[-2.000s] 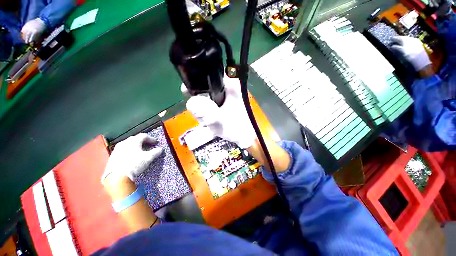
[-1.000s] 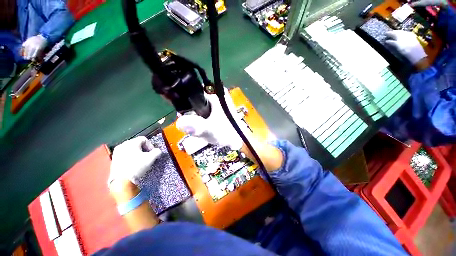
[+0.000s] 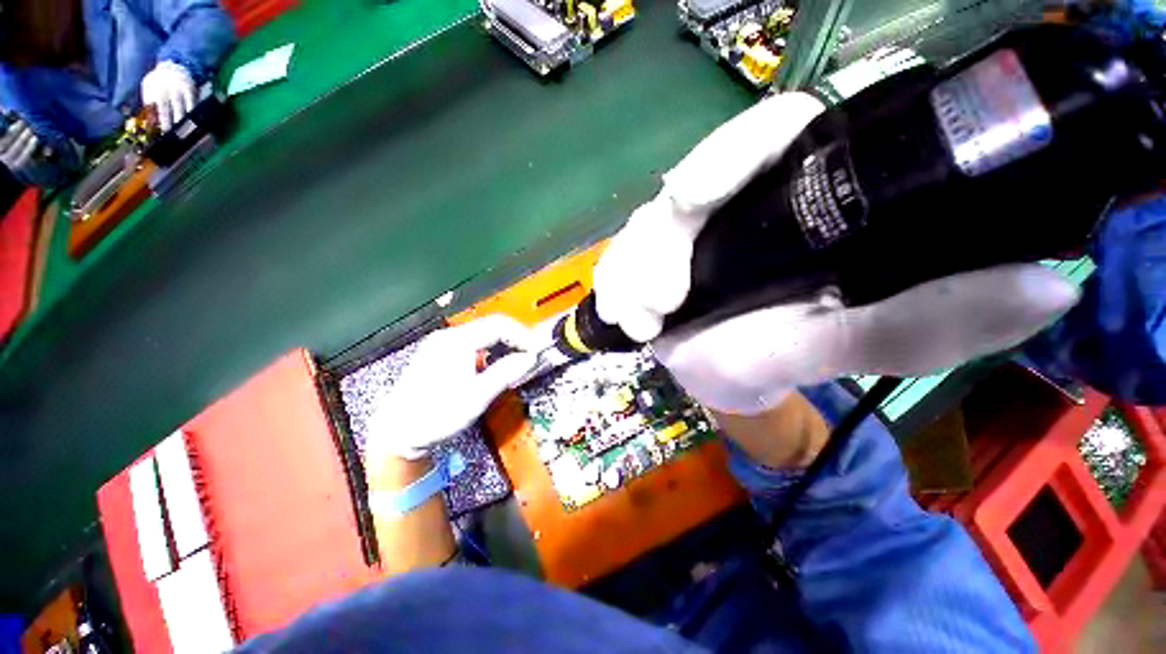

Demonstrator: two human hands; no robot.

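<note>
My right hand, in a white glove, grips the large black electric screwdriver. Its yellow-ringed nose points left and down, over the upper edge of the green circuit board. My left hand, also gloved, has its thumb and fingertips at the screwdriver's tip; whether a screw is between them cannot be seen. The board lies on the orange fixture. The hands and tool partly hide its upper edge. The screw tray, with a speckled grey mass of screws, is partly under my left hand.
A red mat with white strips lies at left. Boards stand on the green belt. Stacked pale strips are mostly hidden behind the screwdriver. A red crate is at lower right. Other workers' gloved hand and blue sleeve show.
The screwdriver has swung from upright over the fixture to lying slanted in my right hand, nose leftward. My left hand has moved from the screw tray right to its tip.
</note>
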